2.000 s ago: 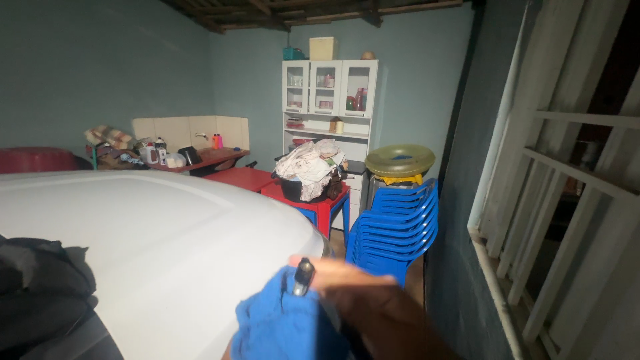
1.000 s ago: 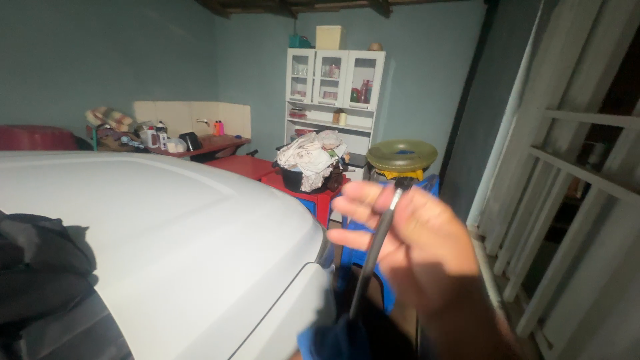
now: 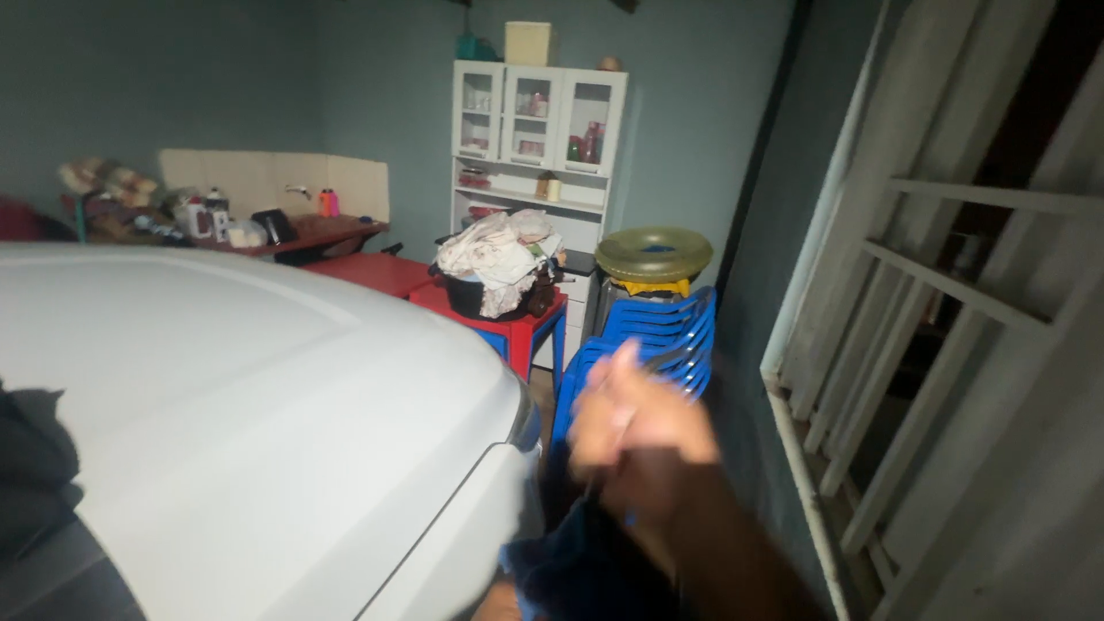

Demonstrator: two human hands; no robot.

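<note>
My right hand (image 3: 642, 431), blurred by motion, is at the lower centre right with its fingers curled. A thin dark rod (image 3: 628, 424), only faintly visible, seems to pass through its grip and slant down toward a blue cloth (image 3: 561, 565). At the bottom edge, a small part of my left hand (image 3: 498, 602) shows against this cloth and holds it; most of that hand is hidden. Both hands are beside the front corner of a white car's hood (image 3: 345, 388).
Stacked blue plastic chairs (image 3: 660, 323) stand beyond my right hand. A red table (image 3: 526, 326) bears a black basin (image 3: 470, 297) heaped with cloths. Behind are a white cabinet (image 3: 552, 181) and an olive inflatable ring (image 3: 654, 254). White bars (image 3: 957, 285) line the right side; dark fabric (image 3: 34, 457) lies at far left.
The blue cloth was higher and brightly lit two seconds ago; it is now low and in shadow. My right hand's fingers, spread beside the rod one second ago, are now curled.
</note>
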